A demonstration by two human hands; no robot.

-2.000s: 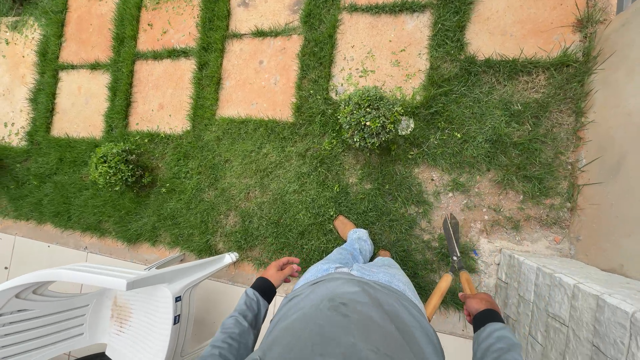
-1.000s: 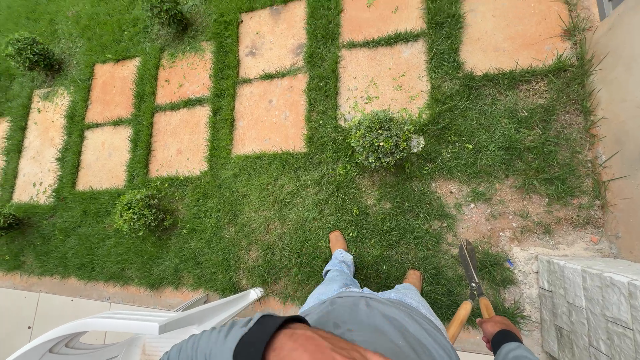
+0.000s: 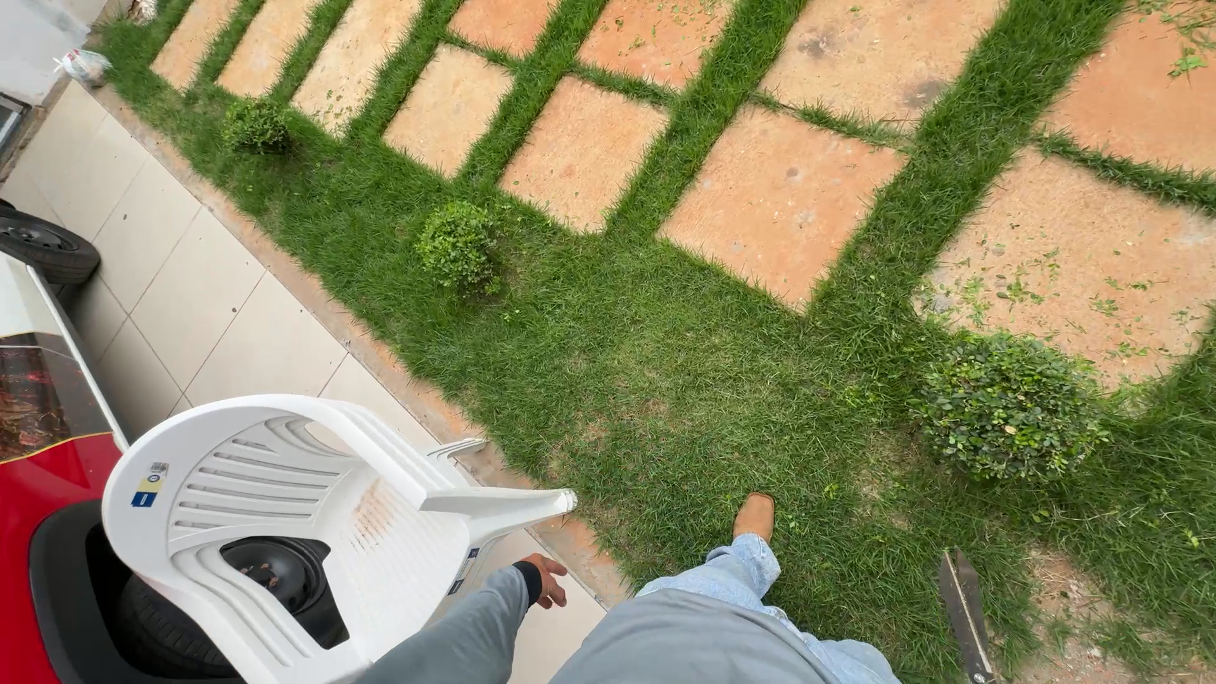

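My left hand [image 3: 548,580] hangs over the tiled floor just right of a white plastic chair [image 3: 380,541], with nothing in it and its fingers loosely apart. Metal blades of hedge shears [image 3: 964,613] show at the bottom right, over grass and bare soil. Their handles and my right hand lie outside the view. A round clipped shrub [image 3: 1012,407] grows right of my brown boot [image 3: 755,518]. Another small shrub [image 3: 459,247] stands left of centre, and a third shrub [image 3: 256,125] is farther off at the upper left.
Square stone pavers [image 3: 784,204] with grass strips between them cross the top, some strewn with leaf clippings. A pale tiled walkway [image 3: 214,304] borders the lawn on the left. At the left edge stands a red and white vehicle [image 3: 71,494] with dark wheels, close behind the chair.
The view has swung left, bringing the whole chair and the vehicle into sight. My left hand, in front of my torso one second ago, is now out beside the chair. My right hand has left the view.
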